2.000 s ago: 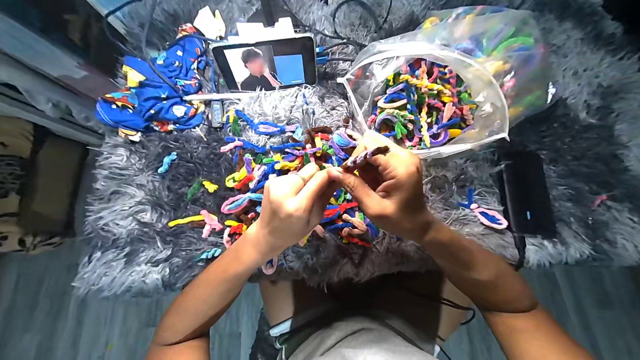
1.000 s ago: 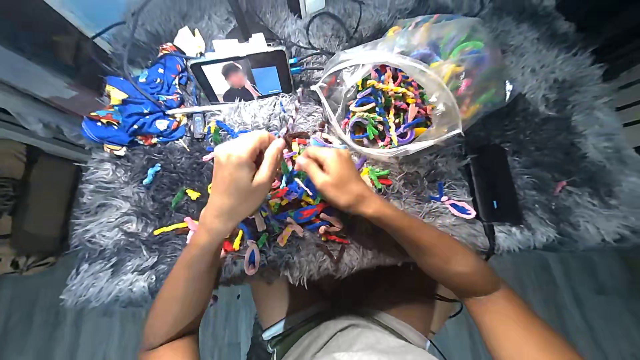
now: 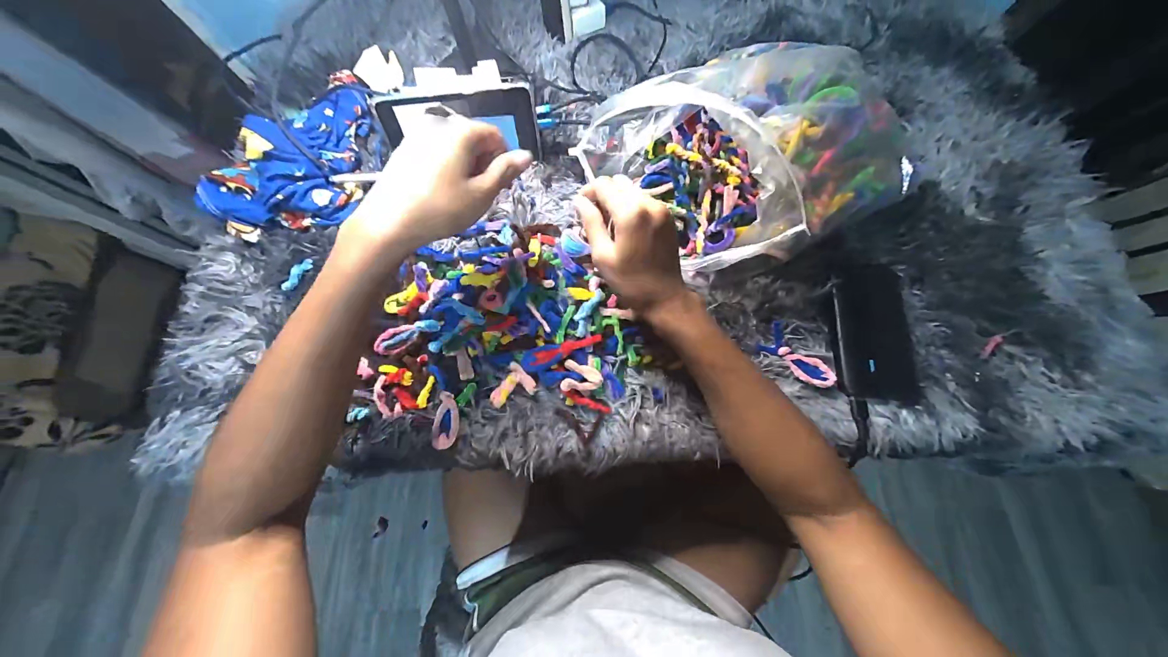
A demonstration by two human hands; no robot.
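A heap of colourful fuzzy twisted loops, which look like pipe-cleaner or yarn pieces (image 3: 511, 310), lies on a grey shaggy cover (image 3: 985, 365). My left hand (image 3: 447, 178) is raised above the heap's back left, in front of a small screen, fingers curled; whether it holds anything cannot be told. My right hand (image 3: 630, 233) is at the heap's back right, beside the mouth of a clear plastic bag (image 3: 789, 182), its fingers bent and what they hold hidden. Many similar pieces (image 3: 707, 173) fill the bag.
A screen device (image 3: 520, 109) with cables stands behind my left hand. Blue patterned cloth (image 3: 301, 169) lies at back left. A black box-like device with a cable (image 3: 876, 338) is at right, near a loose pink and blue loop (image 3: 808, 368). A blue piece (image 3: 297, 274) lies at left.
My hands were close together over the heap and are now farther apart. My left hand has moved up in front of the screen; my right hand is now beside the bag's mouth.
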